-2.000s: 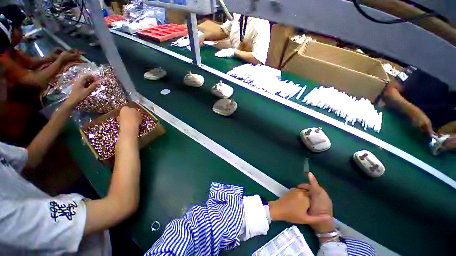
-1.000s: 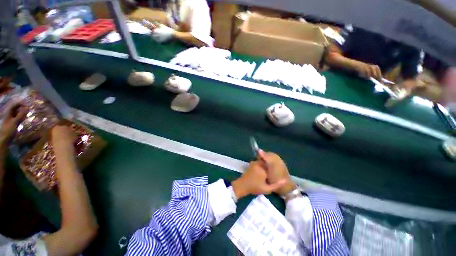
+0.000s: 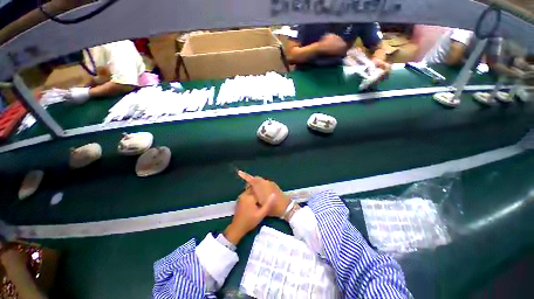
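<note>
My left hand [image 3: 246, 215] and my right hand [image 3: 266, 195] are bare and touch each other over the near belt rail. My right index finger points out over the belt; a faint, thin clear piece seems to be at its tip, too blurred to be sure. The curled fingers hide whether anything is between the hands. A white label sheet [image 3: 284, 266] lies between my forearms. Two off-white base housings, one [image 3: 273, 132] and another [image 3: 322, 122], sit on the belt beyond my hands, with small dark fittings on top.
More bases [image 3: 136, 143] and a pale disc [image 3: 56, 198] lie left on the belt. A plastic bag of label sheets [image 3: 404, 225] lies right. White rods [image 3: 256, 87] and an open carton [image 3: 231, 55] are across the belt. Bases with stems [image 3: 448, 99] stand far right. Workers sit opposite.
The view has swung right, so belt items appear further left and the label bag shows more fully. My hands stay together; the clear piece at my right fingertip is fainter.
</note>
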